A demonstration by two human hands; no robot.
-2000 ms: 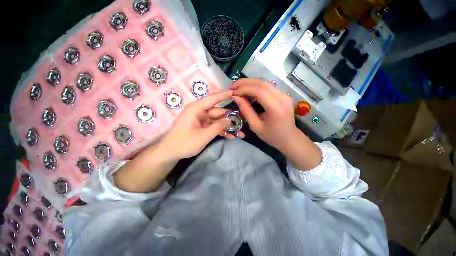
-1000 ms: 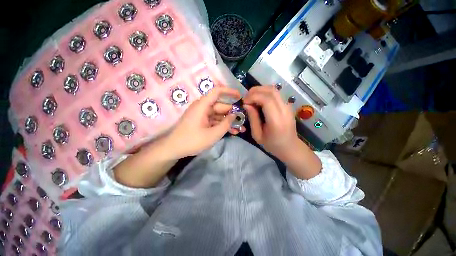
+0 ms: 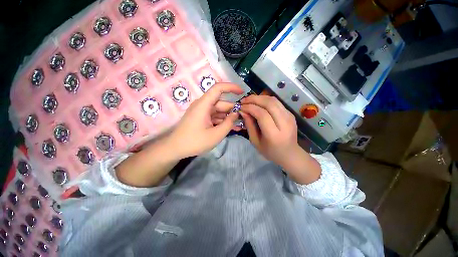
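A shiny silver metal housing (image 3: 238, 108) is held between my hands in front of my chest, mostly covered by fingers. My left hand (image 3: 207, 118) grips it from the left with fingers curled round it. My right hand (image 3: 268, 120) has its fingertips and thumb at the housing's upper right side. Whether the right fingertips pinch a tiny part cannot be seen. The pink foam tray (image 3: 187, 47) on the left holds many silver housings in rows of pockets. The round dark parts tub (image 3: 234, 33) lies beyond my hands, full of tiny dark pieces.
The white bench press (image 3: 289, 65) with blue strips stands at the right, with a black fixture (image 3: 353, 79), a red-orange knob (image 3: 309, 111) and a green button (image 3: 322, 122). Brown cartons (image 3: 386, 170) lie at the right. A second pink tray (image 3: 30, 216) is at lower left.
My right fingers have closed in over the housing, which now shows less between the hands. The view has shifted slightly, and the fixture by the gold-brown press head shows more.
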